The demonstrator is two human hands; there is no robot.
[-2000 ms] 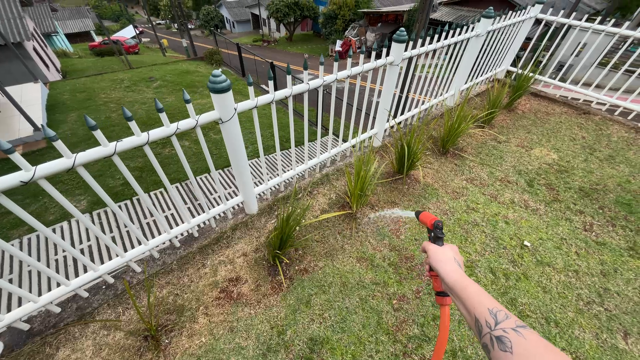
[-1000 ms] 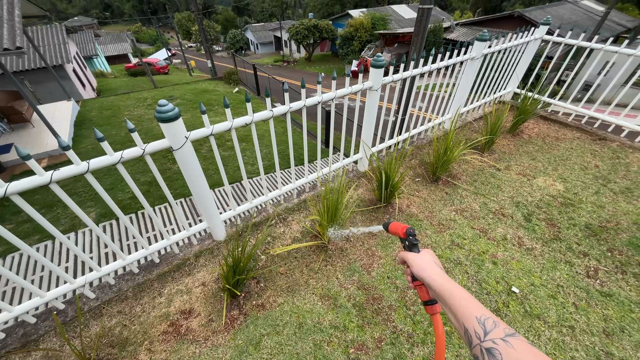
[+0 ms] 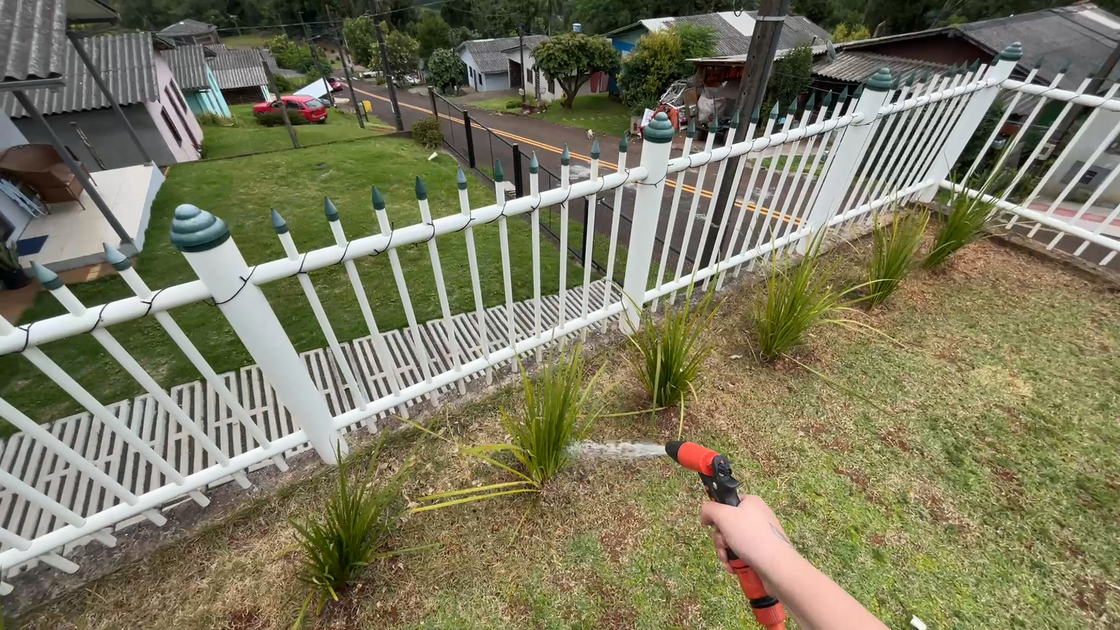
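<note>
My right hand [image 3: 745, 535] is closed around the grip of a red and black hose spray nozzle [image 3: 705, 464], low and right of the middle. From its black tip a stream of water [image 3: 617, 450] shoots left onto the base of a green grassy plant [image 3: 544, 424]. A nearer clump [image 3: 346, 529] grows at lower left, and another tuft [image 3: 669, 359] stands behind the stream. Further clumps [image 3: 787, 306] follow the fence toward the upper right. The hose end lies below my hand, partly cut off by the frame. My left hand is out of view.
A white metal fence [image 3: 647, 219] with green caps runs diagonally beyond the plants and meets another section at the right. Patchy lawn [image 3: 875, 490] covers the near side. Past the fence lie a slatted concrete strip [image 3: 350, 367], lower grass, a road and houses.
The view has shifted, bringing more of the street and houses in. Water now lands on the plant base; two seconds ago the stream ended on soil near the plants. My right hand keeps hold of the nozzle.
</note>
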